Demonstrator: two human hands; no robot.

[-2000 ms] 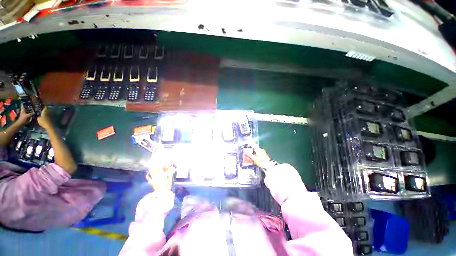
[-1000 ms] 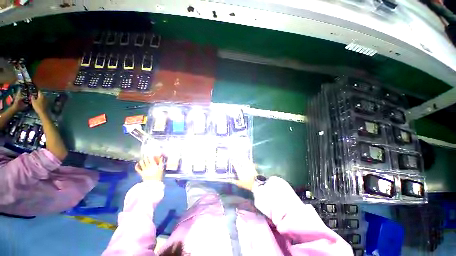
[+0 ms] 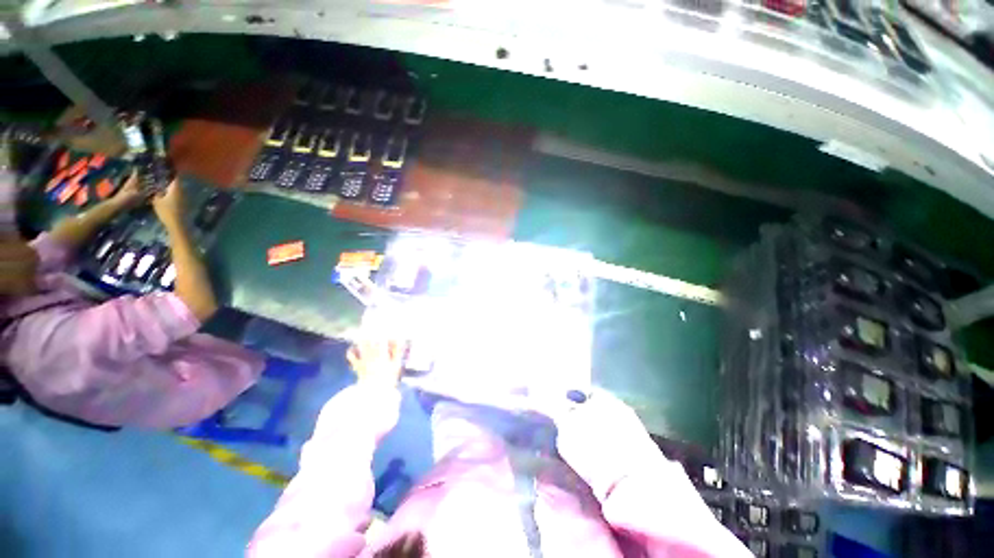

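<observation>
A clear blister tray point(image 3: 583, 316) with phones lies on the bench in front of me, mostly washed out by glare. A dark closed phone point(image 3: 410, 269) shows in its back left pocket. My left hand point(image 3: 378, 360) is at the tray's front left corner, beside a phone in the front left pocket; its grip cannot be told. My right hand point(image 3: 550, 395) is at the front right edge, almost lost in the glare. Orange and white cards point(image 3: 358, 262) lie against the tray's left side, and one orange card point(image 3: 286, 253) lies farther left.
Open phones point(image 3: 353, 182) stand in a row on the brown mat point(image 3: 463, 207) behind the tray. Tall stacked trays point(image 3: 861, 360) of dark phones are at right, with lower trays point(image 3: 755, 516) below. Another worker point(image 3: 120, 349) handles a phone at left. The white shelf point(image 3: 610, 76) crosses above.
The whole view has shifted, so the bench appears farther right and tilted. Glare now hides most of the tray. My right hand has moved from the front right pocket to the tray's front edge.
</observation>
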